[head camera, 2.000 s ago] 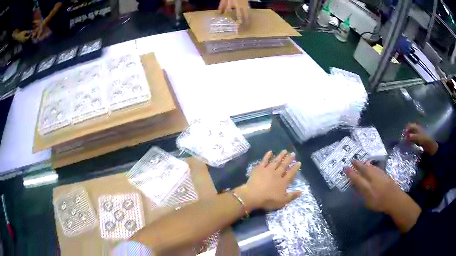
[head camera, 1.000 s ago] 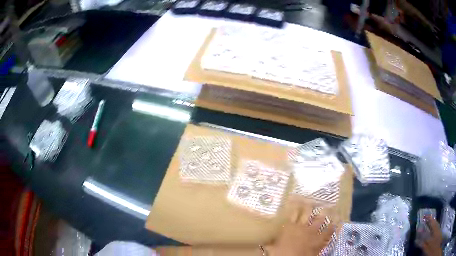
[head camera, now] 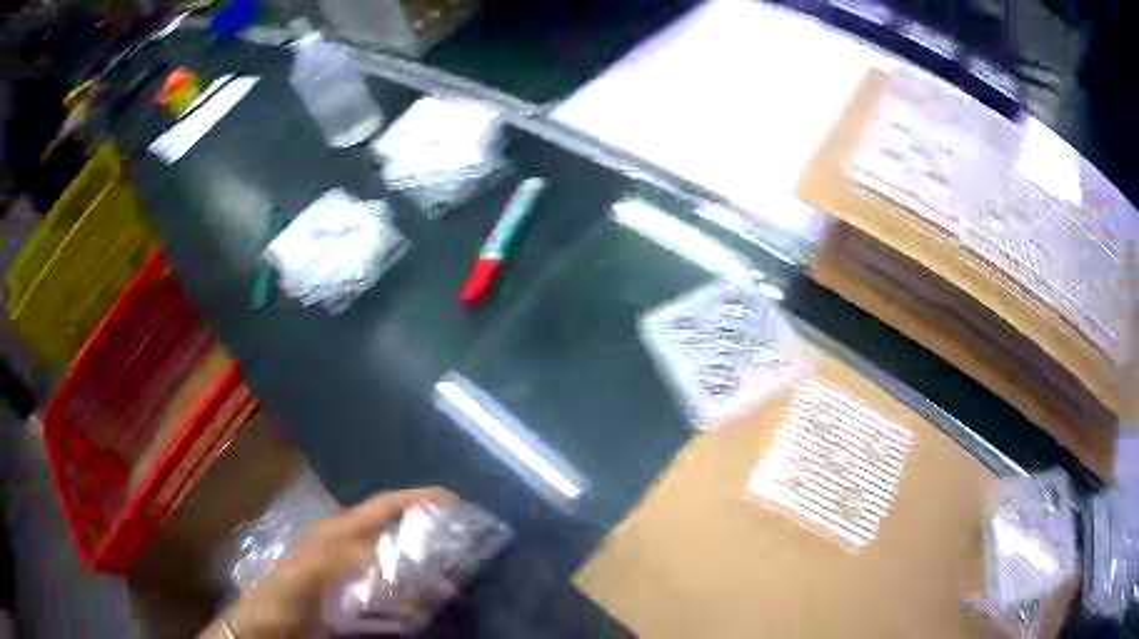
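My left hand (head camera: 319,562), blurred and cut by the bottom edge, holds crinkled clear plastic (head camera: 425,568) at the bench's near edge. My right hand is out of the picture. A brown cardboard sheet (head camera: 700,549) lies on the dark green bench. One clear ribbed lens plate (head camera: 834,462) lies flat on it. Another lens plate (head camera: 722,352) is at the sheet's far left corner, tilted in angle and partly over the bench. More clear plates (head camera: 1030,549) are at the right, blurred.
A layered stack (head camera: 974,337) stands on the white surface. Two plate piles (head camera: 437,147) (head camera: 335,250), a red-ended marker (head camera: 502,240), a thin green pen (head camera: 265,262) and a squeeze bottle (head camera: 332,90) are on the bench. A red crate (head camera: 125,437), yellow crate (head camera: 63,243) and brown carton (head camera: 206,531) stand left.
The view has swung left, showing the crates. My left hand has moved from the plates on the sheet to the bench's near edge and now holds plastic. The right hand has left the picture.
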